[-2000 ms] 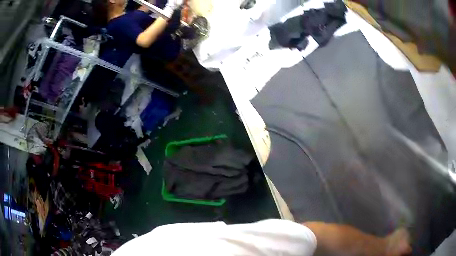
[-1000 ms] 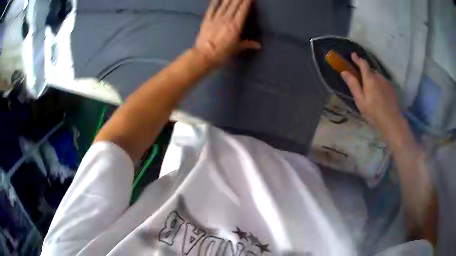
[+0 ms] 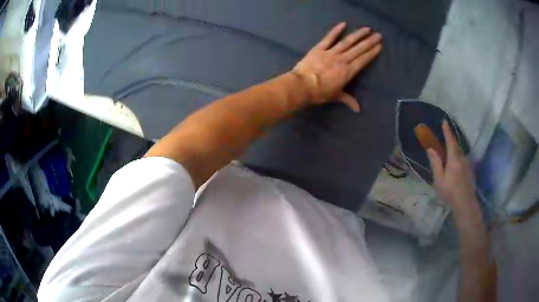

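Note:
A large dark grey garment panel (image 3: 248, 35) lies flat over the table, with seam lines running across it. My left hand (image 3: 340, 68) rests palm down on the panel with fingers spread and holds nothing. My right hand (image 3: 452, 168) is at the steam iron (image 3: 416, 118), its fingers around the orange-brown handle. The iron's pointed dark body with a pale rim is at the panel's right edge, its tip pointing up and left.
Stained white cloth (image 3: 399, 197) shows below and right of the panel. A blue-grey framed pad (image 3: 508, 159) is right of the iron. A green basket rim (image 3: 99, 162) is on the floor at left. White cloth (image 3: 71, 71) lies at the far left.
My left hand has moved right and a little down across the panel. My right hand and the iron appear lower and slightly further right. The view has shifted somewhat.

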